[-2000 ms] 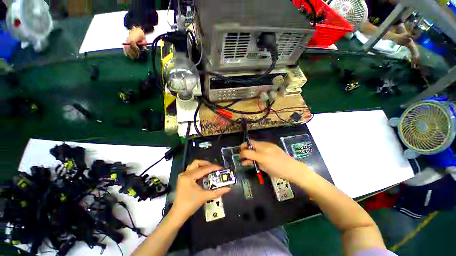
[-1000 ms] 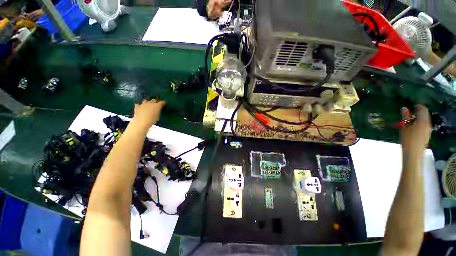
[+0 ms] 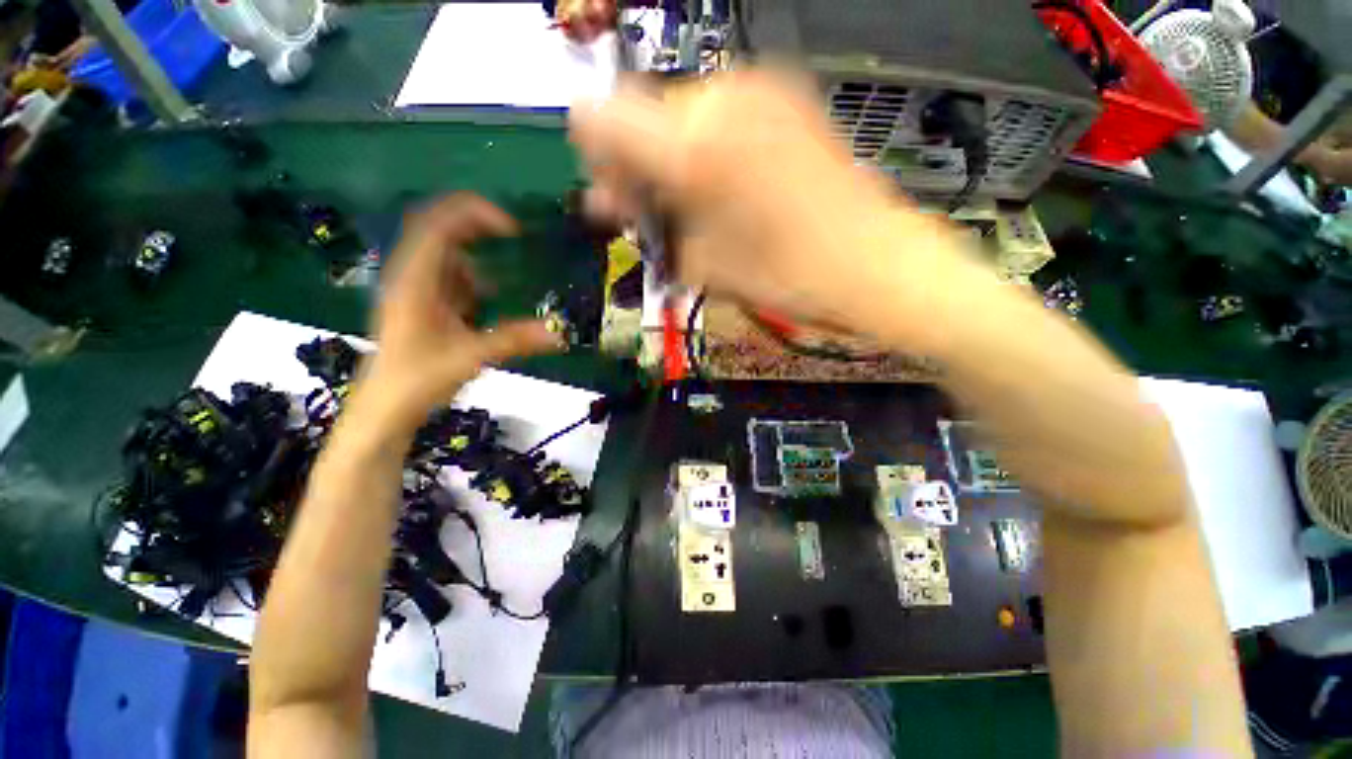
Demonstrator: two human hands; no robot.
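Observation:
My left hand (image 3: 442, 304) is over the green bench beyond the tangled pile of black corded adapters (image 3: 223, 482), fingers curled but apart, with nothing visible in it. My right hand (image 3: 690, 186) is raised in front of the instruments, blurred, and shut on a red-and-black tool (image 3: 673, 329) that points down. One adapter (image 3: 558, 319) lies by my left fingertips. The black test board (image 3: 771, 623) bears a left socket strip (image 3: 706, 571) and a right socket strip (image 3: 921, 571), each with a white plug piece on it.
A large grey vented unit (image 3: 949, 89) stands behind the board, partly hidden by my right arm. White sheets lie on both sides. More adapters (image 3: 153, 252) lie on the green bench (image 3: 445, 156). Fans (image 3: 1194, 63) and a red bin (image 3: 1134, 89) are at the back and right.
My right hand has swung from the far right, across the board, to the upper middle with the tool. My left hand has turned and its fingers have spread. The white plug pieces remain on the strips.

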